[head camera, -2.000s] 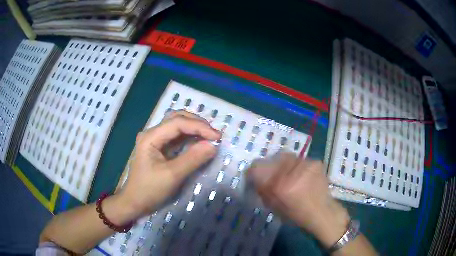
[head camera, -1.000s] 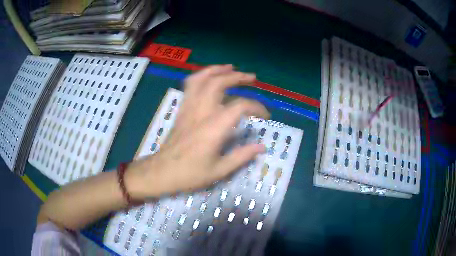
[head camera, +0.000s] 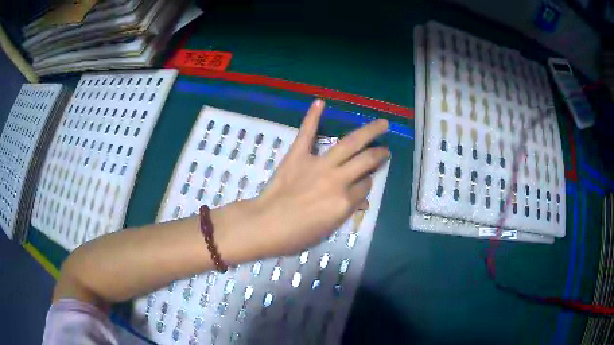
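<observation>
A white slotted tray (head camera: 192, 151) lies in the centre, with rows of small dark and shiny silvery parts in its slots. My left hand (head camera: 316, 185) reaches over the tray's right side from the lower left, a beaded bracelet on its wrist. The index finger and thumb are spread apart, and the other fingers curl down near the tray. No part shows between the fingers; the underside of the hand is hidden. An empty tan slot (head camera: 358, 221) shows just below the hand. My right hand is not in the picture.
White trays (head camera: 495, 138) are stacked at right, partly filled, crossed by a blurred red wire (head camera: 512, 195). A handheld meter (head camera: 571, 93) lies beyond. Filled trays (head camera: 101, 148) stand at left. Stacked boards (head camera: 101, 40) and a red label (head camera: 203, 59) are at upper left.
My right hand has left the picture since two seconds ago. My left hand has moved right and down over the tray, its fingers now spread. The red wire has shifted to hang lower at the right.
</observation>
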